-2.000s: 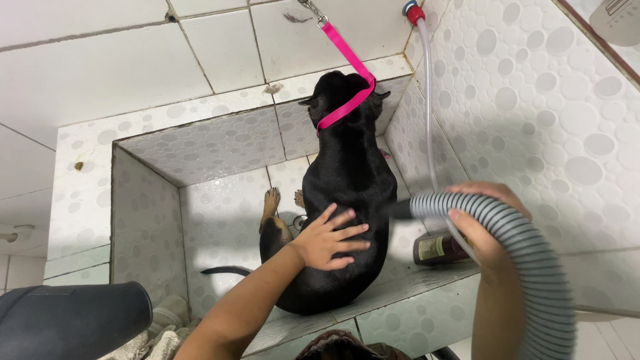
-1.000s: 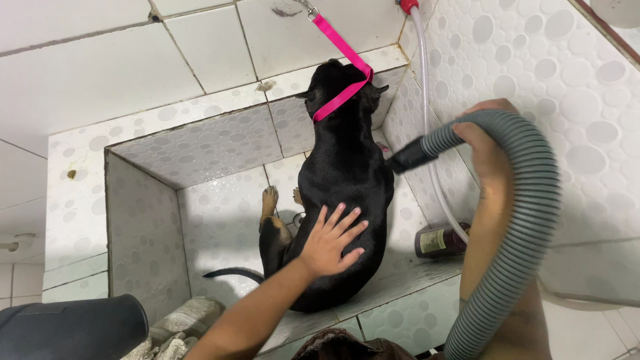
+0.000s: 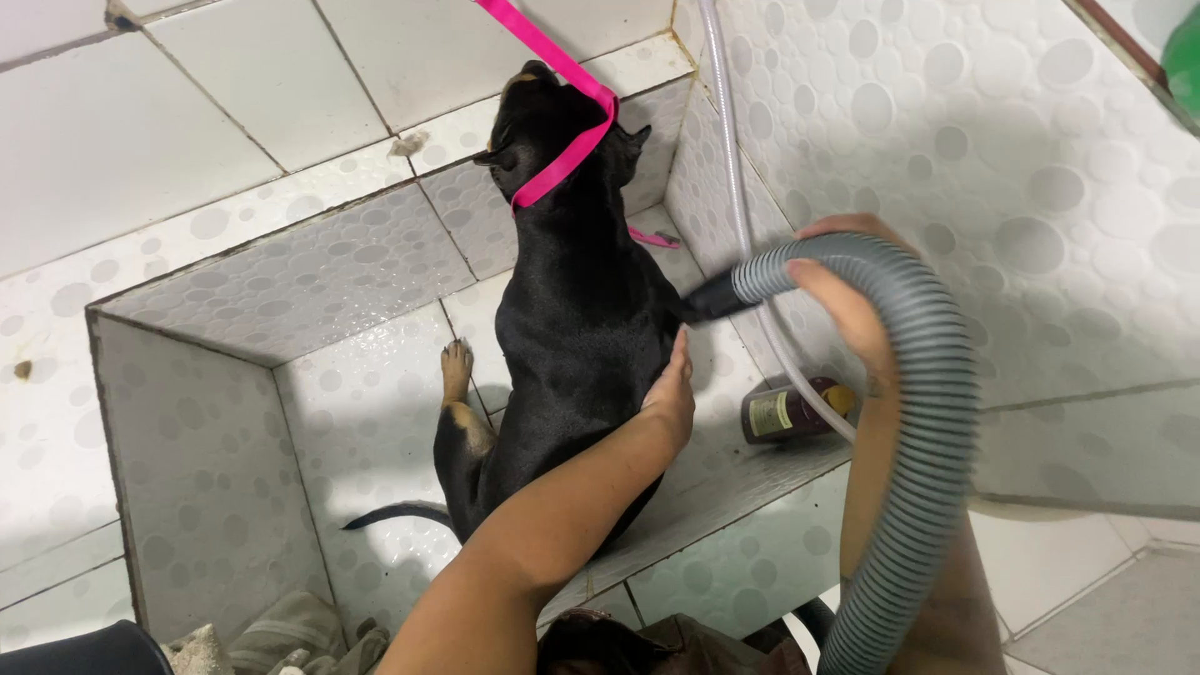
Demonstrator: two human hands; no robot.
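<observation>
A black dog with tan markings (image 3: 581, 319) sits in a tiled tub, facing away, a pink strap (image 3: 567, 159) looped around its neck and running up. My left hand (image 3: 672, 389) lies against the dog's right flank, fingers together, holding nothing. My right hand (image 3: 848, 272) grips a grey corrugated hose (image 3: 923, 347) near its end. The hose's black nozzle (image 3: 717, 298) points at the dog's right side behind the shoulder, touching or very close to it. Part of my right hand is hidden behind the hose.
A dark bottle with a yellow cap (image 3: 792, 412) lies at the tub's right end, beside a clear thin hose (image 3: 736, 169). Crumpled cloths (image 3: 286, 637) and a black rounded object (image 3: 89, 652) are at the lower left. The tub's tiled rim (image 3: 253, 211) surrounds the dog.
My left hand has moved from the dog's back to its right flank, nearer the nozzle. The dog's head has turned somewhat left. The view has shifted closer.
</observation>
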